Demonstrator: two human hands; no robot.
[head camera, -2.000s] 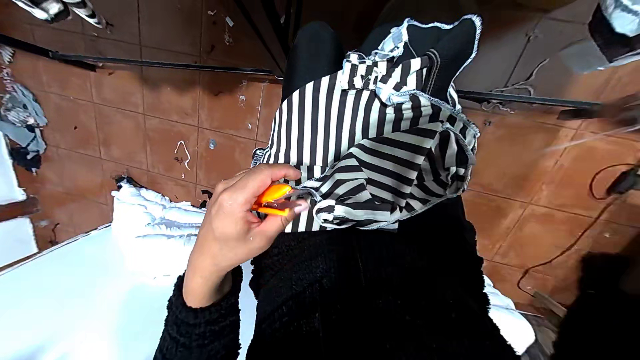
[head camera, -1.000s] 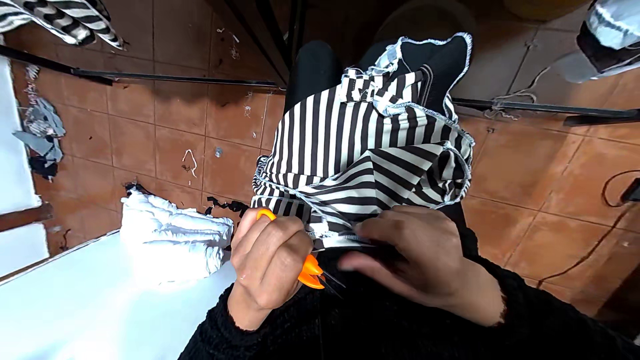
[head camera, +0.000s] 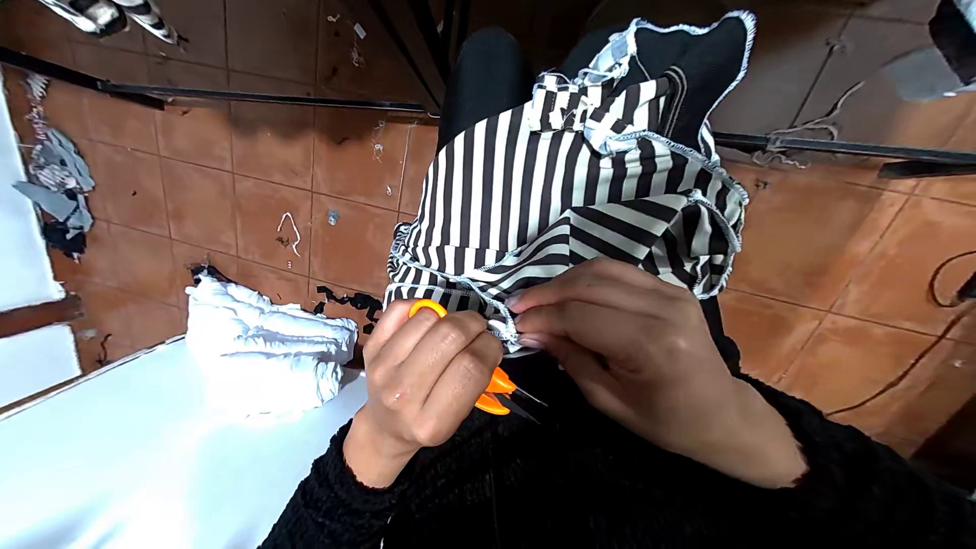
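A black-and-white striped garment (head camera: 503, 191) with pale overlocked seams lies over my lap. My left hand (head camera: 431, 374) is closed around orange-handled thread snips (head camera: 497, 390), whose dark blades point down to the right, and it is also against the garment's near edge. The fingertips of my right hand (head camera: 618, 343) pinch the seam at that same edge, close beside my left fingers. A black piece with a pale stitched edge (head camera: 713, 69) shows at the garment's far end.
White bundled fabric (head camera: 263, 343) rests on a white surface (head camera: 114, 457) at the left. A dark metal bar (head camera: 267, 97) crosses beyond my lap. Fabric scraps (head camera: 61, 187) and threads lie on the tiled floor (head camera: 198, 198); a cable (head camera: 903, 366) runs along the right.
My right hand, out of view two seconds ago, has come in and now pinches the seam. The snips in my left hand have turned from the cloth to point down to the right.
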